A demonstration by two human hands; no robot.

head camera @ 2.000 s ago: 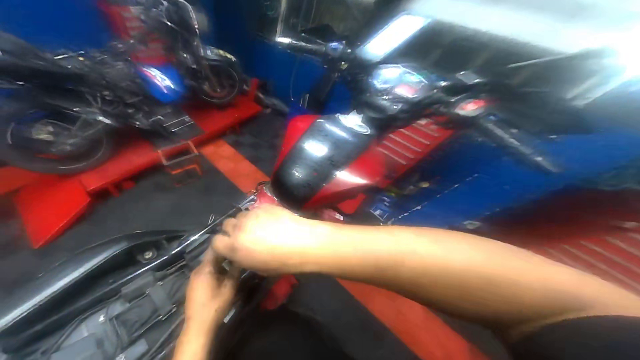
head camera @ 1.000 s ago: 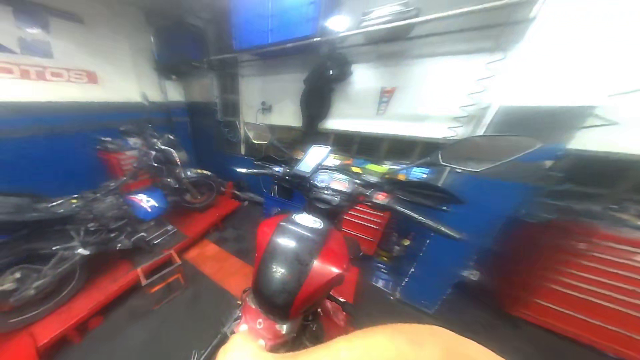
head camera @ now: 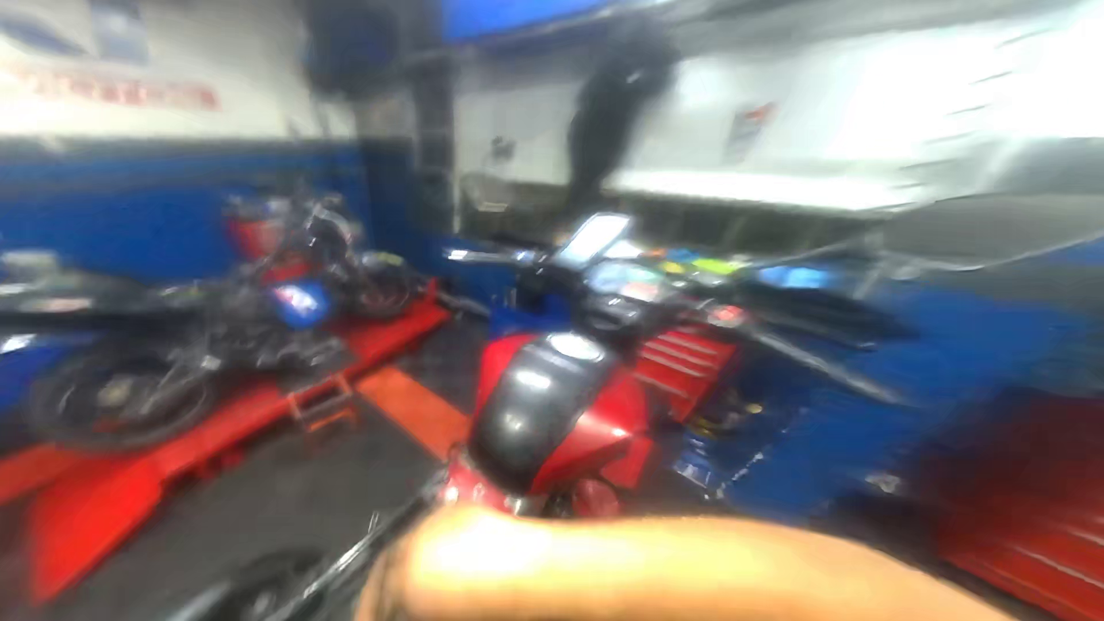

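Note:
My right hand point(head camera: 457, 561) is blurred at the bottom of the head view, just behind the fuel tank, its forearm reaching in from the lower right. Its fingers run out of the frame, so whether it holds anything is hidden. My left hand is out of sight. Ahead stands a red motorcycle with a black-topped fuel tank point(head camera: 535, 405), a handlebar grip point(head camera: 819, 362), an instrument cluster point(head camera: 634, 280) and a phone-like screen point(head camera: 595, 239). Part of its rear frame point(head camera: 345, 561) shows at the lower left.
Another motorcycle point(head camera: 259, 319) with a blue panel stands on a red lift platform point(head camera: 233, 423) at the left. A red tool cabinet point(head camera: 686, 366) is beyond the tank, and a larger red cabinet point(head camera: 1035, 517) is at the lower right. A mirror point(head camera: 992, 228) juts out at the right.
The view has tilted up since two seconds ago, when both hands were together at the motorcycle's rear frame. Since then my left hand has dropped out of view.

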